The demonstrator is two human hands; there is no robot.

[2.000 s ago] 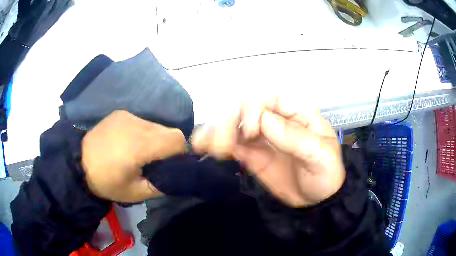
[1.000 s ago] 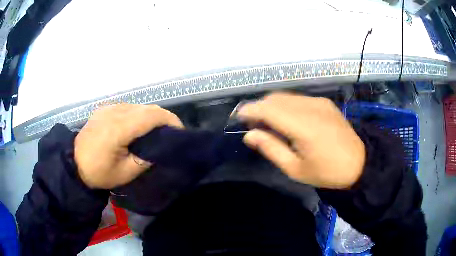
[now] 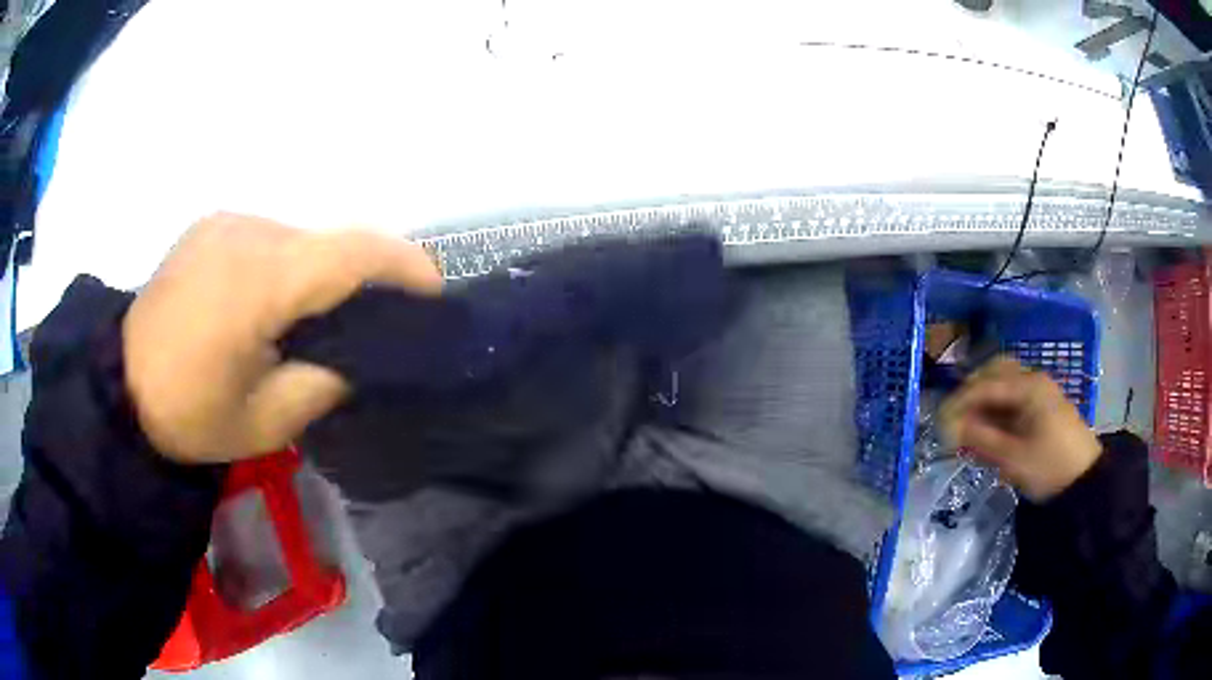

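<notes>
A dark navy garment panel stretches across my lap just below the table edge, blurred in places. My left hand pinches its left end between thumb and fingers. A white loose thread lies on dark cloth near the middle. My right hand is away from the panel, over the blue basket at the right. It is small and blurred, with fingers curled, and I cannot tell whether it holds anything.
The white table has a ruler along its front edge. The blue basket holds a clear plastic bag. A red stool stands lower left, a red basket at far right. Black cords hang over the table's right side.
My right hand has left the cloth and moved right over the blue basket. My left hand keeps its hold, slightly further left. The panel left the table earlier and now stretches over my lap.
</notes>
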